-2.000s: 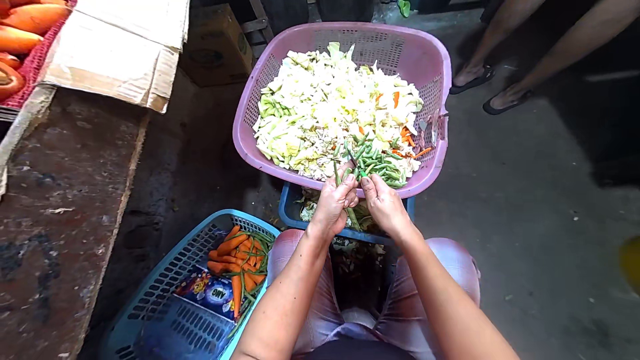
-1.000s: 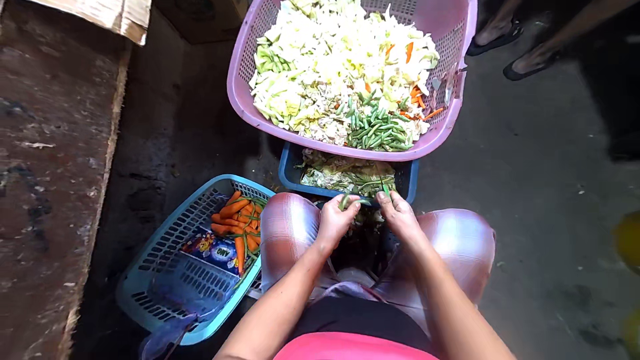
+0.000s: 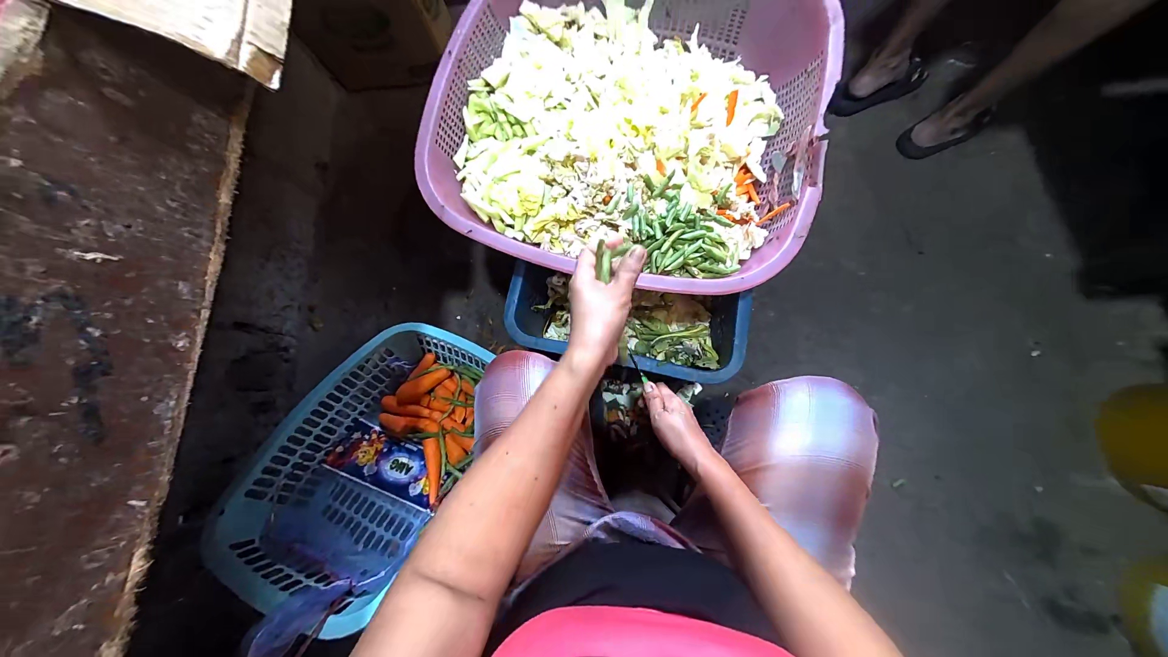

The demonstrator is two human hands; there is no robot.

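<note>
Cut green bean pieces [image 3: 604, 261] are between the fingers of my left hand [image 3: 604, 297], at the near rim of the pink plastic basket [image 3: 538, 255]. That basket holds chopped cabbage [image 3: 602, 109], carrot strips [image 3: 732, 107] and a pile of cut green beans [image 3: 680, 239]. Lower down, between my knees, my right hand [image 3: 673, 422] grips a small knife [image 3: 643, 375] with a green handle and a dark, thin blade. A blue plastic basin [image 3: 735, 339] with leafy scraps [image 3: 675, 333] sits under the pink basket's near edge, just beyond my right hand.
At the left, a light blue basket [image 3: 274, 438] holds whole carrots [image 3: 424, 388], long green beans and a printed packet [image 3: 388, 465]. A worn wooden table [image 3: 100, 301] with cardboard [image 3: 196, 23] lies far left. Another person's sandalled feet [image 3: 940, 132] stand at upper right.
My left hand has moved forward from near my right hand to the pink basket's rim, with bean pieces in it. My right hand is now apart from it, with the knife.
</note>
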